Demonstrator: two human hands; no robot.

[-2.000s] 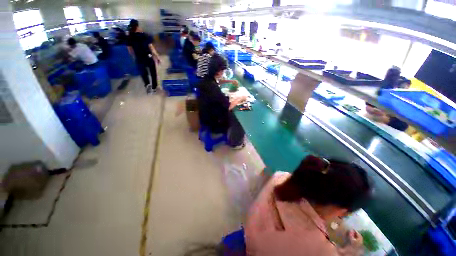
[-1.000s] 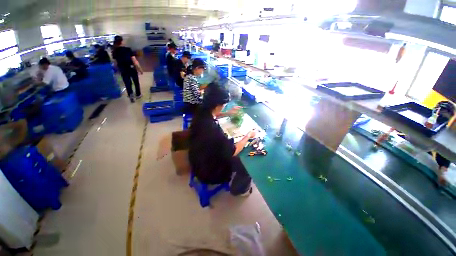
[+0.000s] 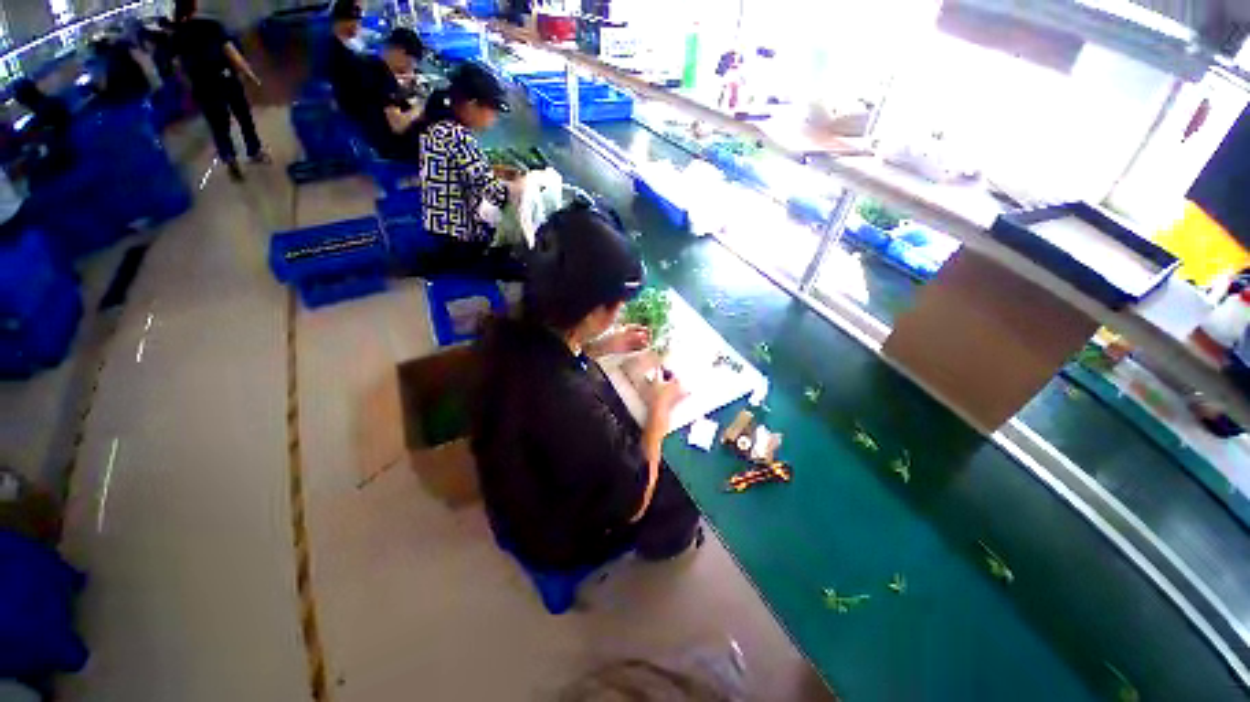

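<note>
Neither of my hands is in view. Nearest in front of me is the green conveyor belt with leaf sprigs lying singly on it, one of them a small green sprig near the front. A seated person in black holds something small over a white work sheet, beside a green foliage pile. Orange-handled cutters lie on the belt edge near a white card and small brown pieces.
An open cardboard box stands on the floor behind the seated person. Blue totes lie farther back. More people sit along the belt and one person walks in the aisle. A brown board and a shelf with a black tray are right.
The view has moved forward along the line. The person in pink has left the picture, and the person in black, the cutters and the belt sprigs appear closer. The walking person is farther left.
</note>
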